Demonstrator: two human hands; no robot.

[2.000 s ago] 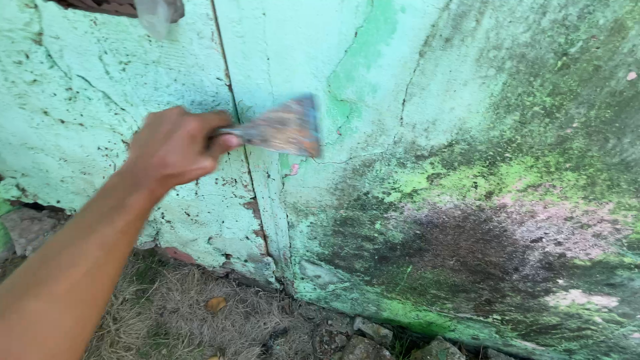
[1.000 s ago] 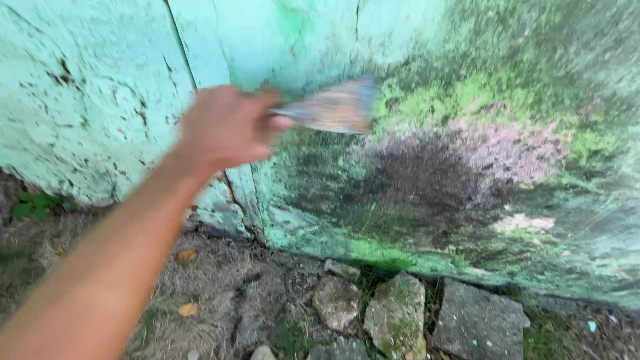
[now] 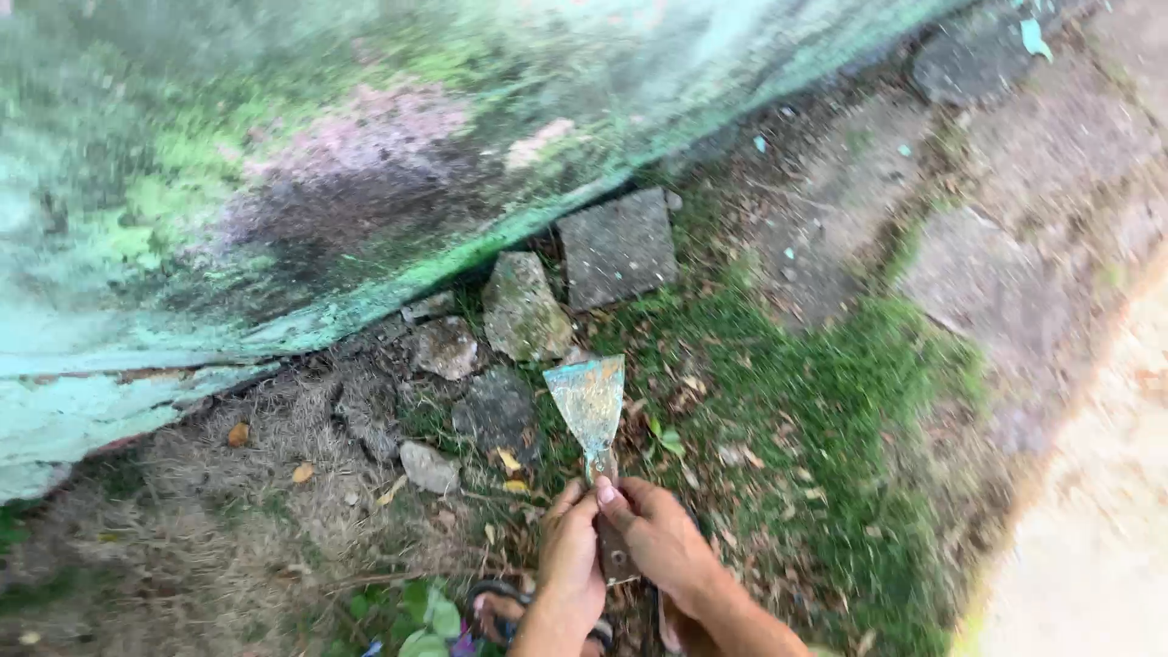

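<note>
A putty knife [image 3: 589, 401] with a wide metal blade, smeared with turquoise and rusty marks, points up and away from me at the lower middle. Both hands close around its brown riveted handle. My left hand [image 3: 570, 543] wraps it from the left side, and my right hand [image 3: 662, 538] grips it from the right with the thumb on top. The blade is over the ground, apart from the turquoise painted wall [image 3: 365, 210], which is stained dark and green with pinkish bare patches.
Stones and a square concrete block [image 3: 619, 248] lie along the wall's foot. Grass [image 3: 821, 401], dry leaves and flat paving slabs [image 3: 990, 269] spread to the right, with turquoise paint chips on them. My sandalled feet and a leafy plant [image 3: 429, 620] are below.
The putty knife has moved from in front of the wall to over the ground. A second hand now holds its handle too. The view has swung to the right and down.
</note>
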